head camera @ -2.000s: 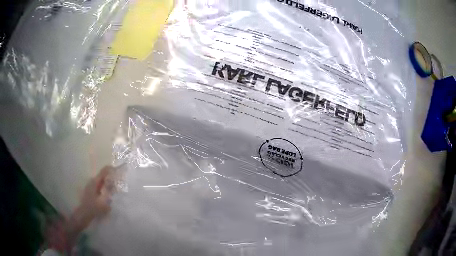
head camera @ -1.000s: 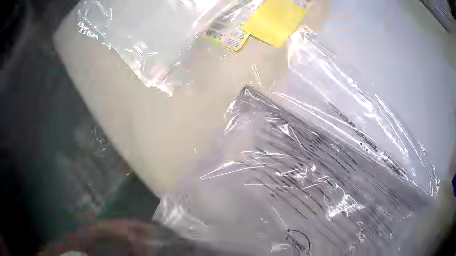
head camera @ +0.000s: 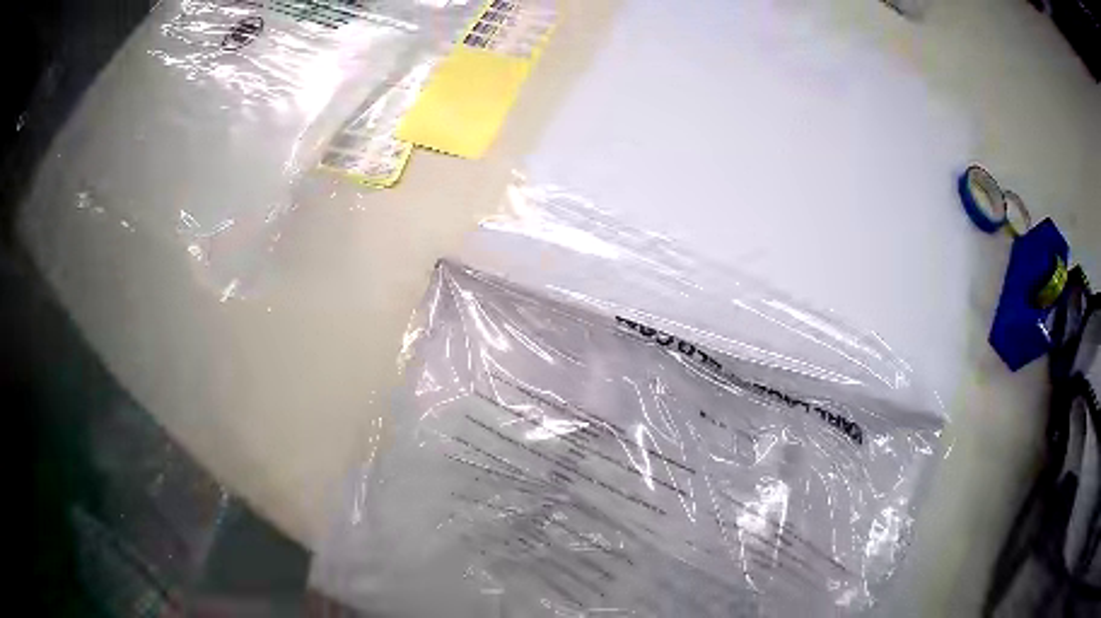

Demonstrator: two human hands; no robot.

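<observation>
A clear shiny polybag (head camera: 676, 483) with black print lies nearest in front of me and runs off the bottom edge of the picture. A grey-looking flat shape with a straight top edge shows through it. A large white sheet (head camera: 773, 157) lies flat just beyond the polybag's far edge. Neither my left hand nor my right hand can be made out in the frame.
Spare clear polybags (head camera: 229, 109) lie at the upper left of the cream table (head camera: 278, 398). A yellow backing sheet (head camera: 465, 103) with barcode stickers is beside them. A blue tape dispenser (head camera: 1026, 296), tape rings (head camera: 984, 199) and black bags (head camera: 1069, 483) are at right.
The polybag's printed part has come down toward me and the white sheet beyond it is now uncovered. The hand blurred at the lower left earlier is gone. The view has shifted.
</observation>
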